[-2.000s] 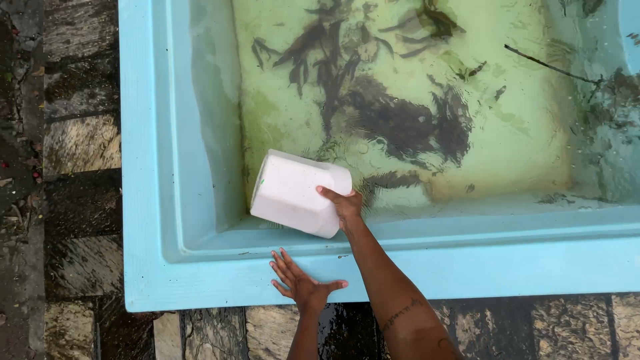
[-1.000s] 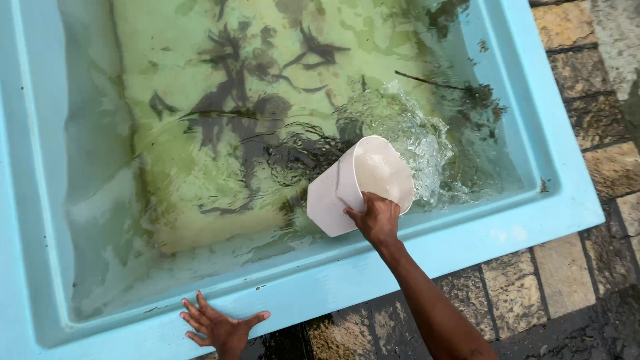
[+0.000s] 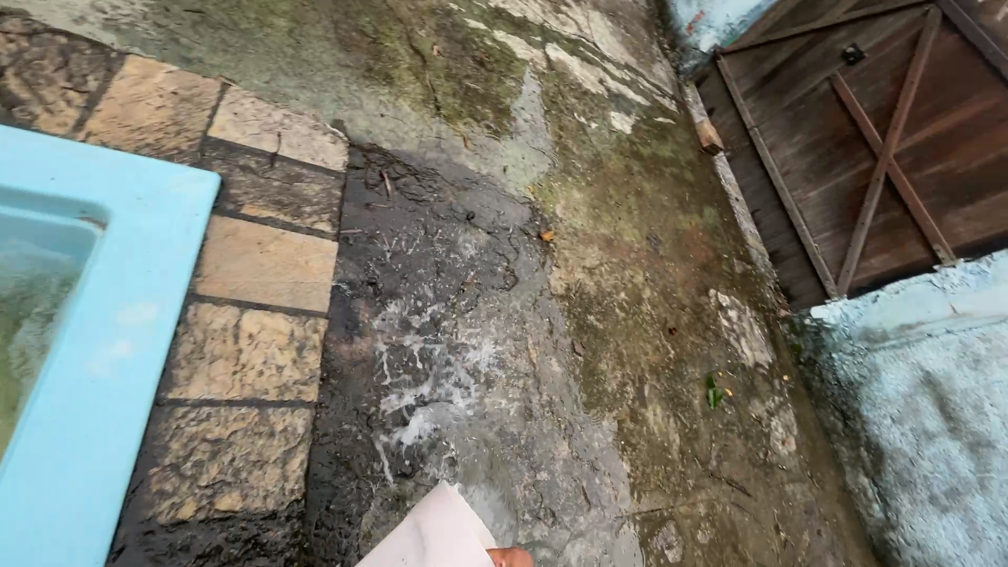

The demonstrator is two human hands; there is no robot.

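A white plastic bucket (image 3: 433, 531) shows only in part at the bottom edge, tilted over the wet ground. One fingertip of my right hand (image 3: 510, 557) rests against its right side; the rest of that hand is cut off by the frame. Water (image 3: 429, 421) splashes and spreads over the dark ground just beyond the bucket. At the left stands the corner of a light blue basin (image 3: 130, 315) with greenish water (image 3: 31, 315) inside. My left hand is out of view.
Rough stone paving (image 3: 244, 350) borders the basin. Beyond it lies mossy, wet concrete ground (image 3: 630, 260) with a green leaf (image 3: 713, 391). A brown wooden gate (image 3: 850, 150) and a worn light blue wall (image 3: 929, 394) stand at the right.
The bucket has moved from the basin's water out over the ground at the right, where water now splashes. My left hand has left the view. The view has swung far to the right.
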